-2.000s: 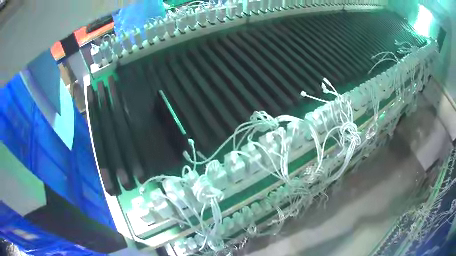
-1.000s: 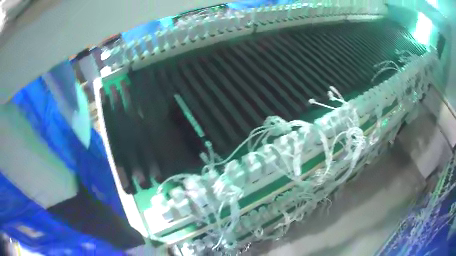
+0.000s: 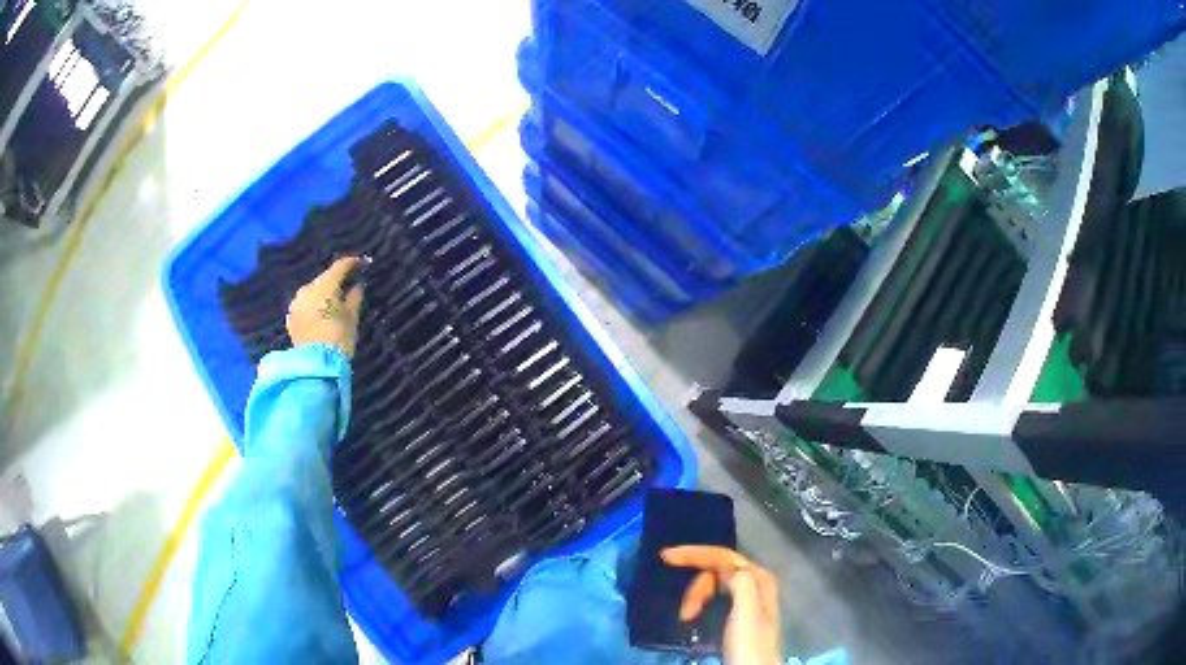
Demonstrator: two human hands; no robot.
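A blue bin on the floor holds dense rows of packed black devices, standing on edge, many edges glinting white. My left hand reaches into the bin, its fingertips at the devices in the left part of the rows; whether it grips one cannot be told. My right hand is at the bottom right, outside the bin's near right corner, and holds a black phone-like device with its dark flat face up. Its thumb or a finger lies across that face.
A tower of blue bins with a white label stands behind, right of the open bin. A rack frame with slotted shelves and tangled white cables is at the right. Another rack is at top left. The pale floor has yellow lines.
The view has swung from the slotted rack shelf with its lone device and cables down to a bin of devices on the floor. Both my hands have come into view, the right one holding a device.
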